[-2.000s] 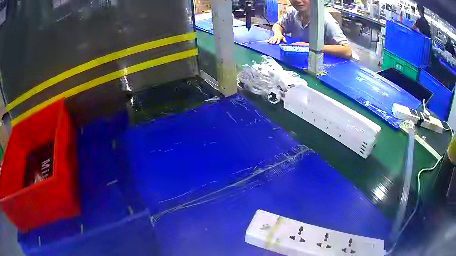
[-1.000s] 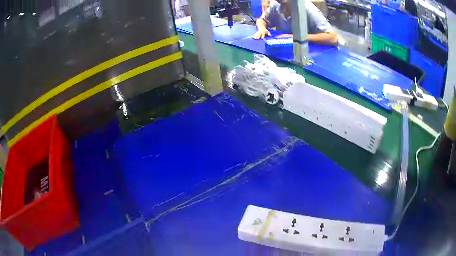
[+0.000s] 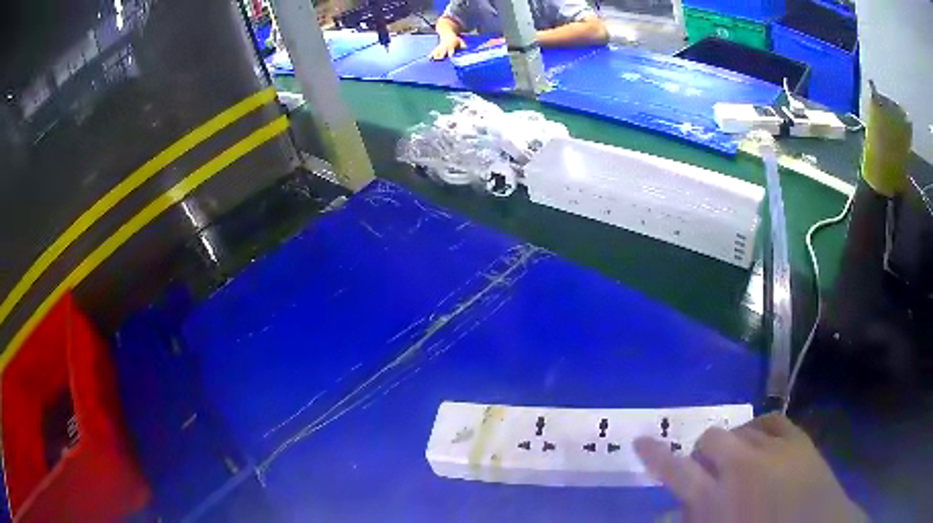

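A white supply socket strip [image 3: 512, 460] with three dark-holed outlets and yellowish tape lies on the blue sheet at the bottom centre. My right hand [image 3: 757, 475], somewhat blurred, is over its right end, with a finger extended at the rightmost outlet; whether it grips the strip cannot be told. My left hand is not in view. Several white power strips [image 3: 645, 199] stand side by side on the green surface beyond, with USB slots at their right end. Their coiled white cords [image 3: 465, 143] are bundled in clear plastic at the left end.
A red crate [image 3: 82, 409] is at the left edge. A grey post [image 3: 322, 97] stands at the back left. Another person's arms and hand [image 3: 447, 46] rest on the far blue bench. A white socket block with plugs [image 3: 783, 120] and a yellow cylinder [image 3: 886, 143] are at the right.
My right hand has come into view at the supply strip's right end. The camera view has turned right, so the bench items appear further left.
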